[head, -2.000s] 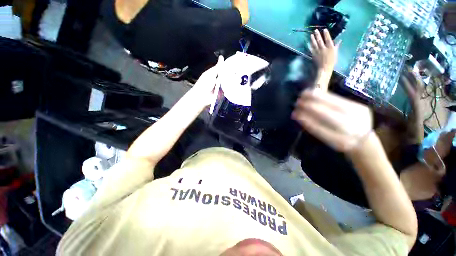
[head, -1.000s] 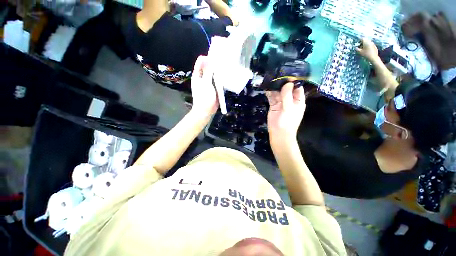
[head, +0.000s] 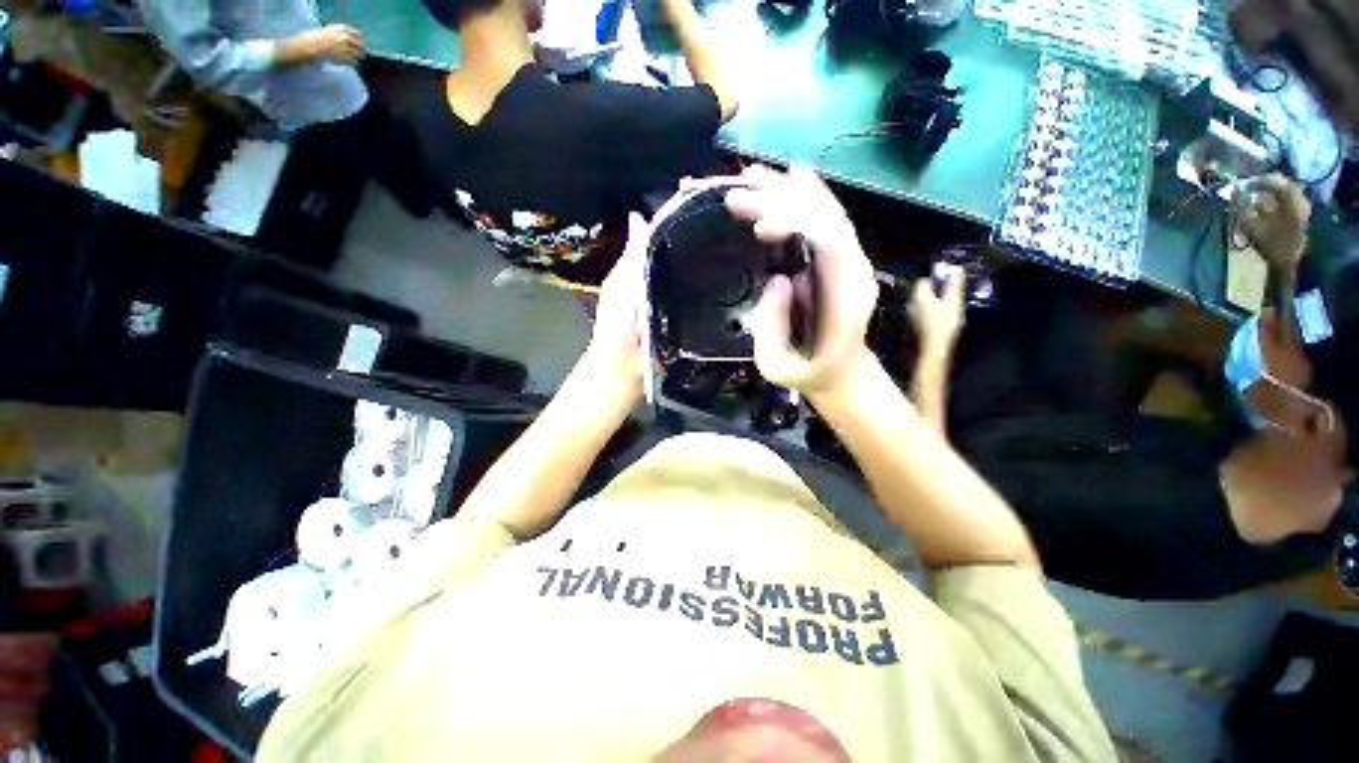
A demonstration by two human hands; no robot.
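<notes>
A palm-sized white housing shell (head: 651,283) is in front of me at the picture's centre, its open side towards me and its inside dark. My left hand (head: 617,316) holds its left rim. A black round unit (head: 716,276) shows inside the shell. My right hand (head: 817,276) is at the right side of the shell, fingers curled around a dark part at the opening. The fingers are a little blurred, and they hide part of the black unit.
A black crate (head: 191,507) at lower left holds several white shells (head: 331,529). Black parts lie below my hands. A green workbench (head: 954,179) ahead bears black units and a clear blister tray (head: 1076,172). People in black are close ahead left and at right.
The shell has turned so its open side faces me. My right hand has moved from the black unit over the bench side to the shell. The black unit now shows inside the shell.
</notes>
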